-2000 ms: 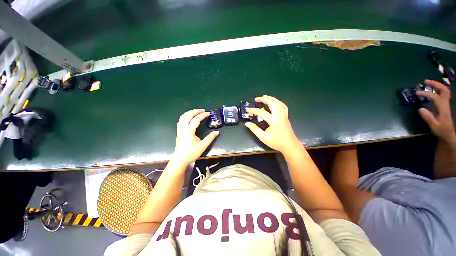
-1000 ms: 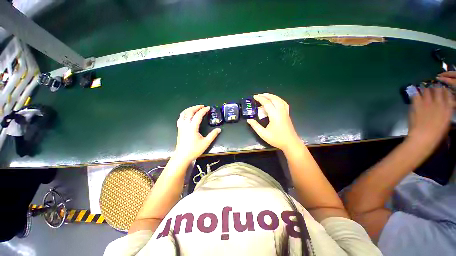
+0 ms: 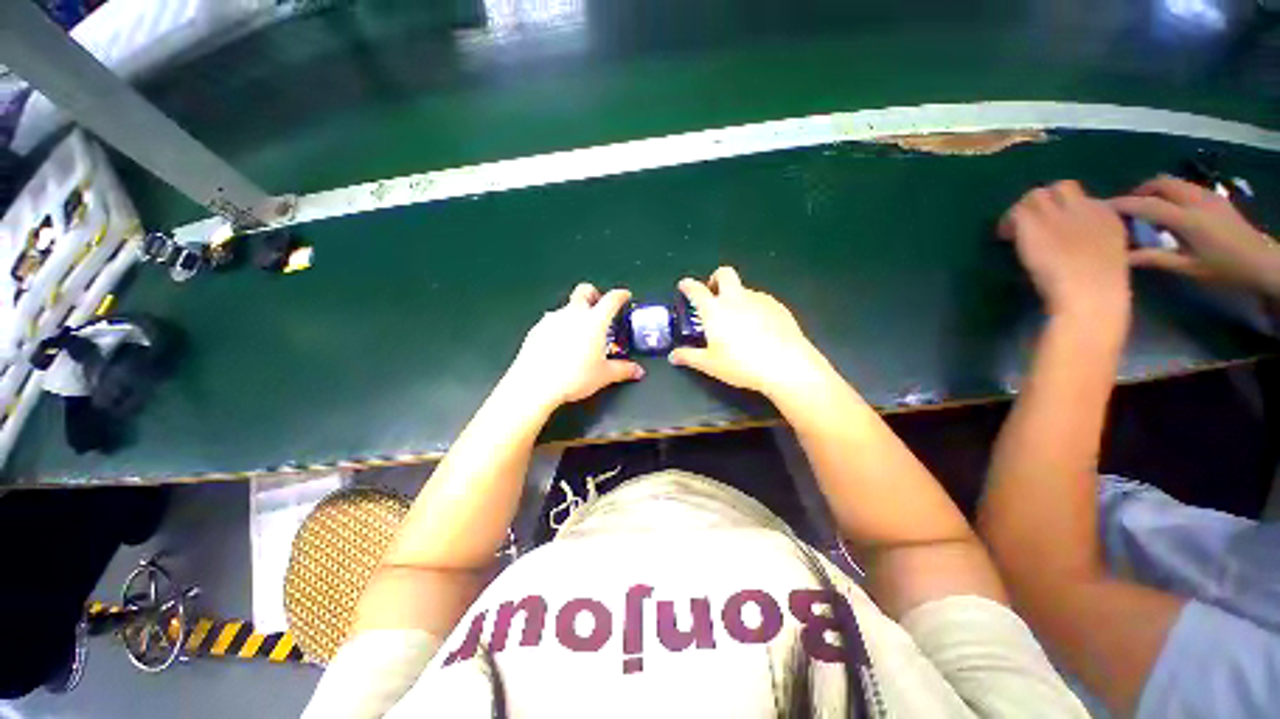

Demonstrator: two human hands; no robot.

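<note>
Three small square smartwatches lie side by side in a row on the dark-green bench [image 3: 463, 323] in front of me. The middle smartwatch [image 3: 651, 327] has a lit blue-white screen. My left hand [image 3: 578, 344] grips the left end of the row, with fingers above and thumb below. My right hand [image 3: 736, 332] grips the right end the same way. The fingers partly cover the left smartwatch [image 3: 619, 333] and the right smartwatch [image 3: 689, 325]. Whether the row is lifted off the bench I cannot tell.
Small dark units [image 3: 183, 256] lie near the metal post [image 3: 155, 127] at left. A white slotted rack [image 3: 70, 267] and a black bundle [image 3: 105, 379] are at far left. At right, a neighbour's hands [image 3: 1074, 246] hold similar units. A pale strip [image 3: 562, 166] runs along the bench.
Both hands have closed inward over the end units, which are now more covered and tighter together. The neighbour's hands have moved left. The view has shifted slightly.
</note>
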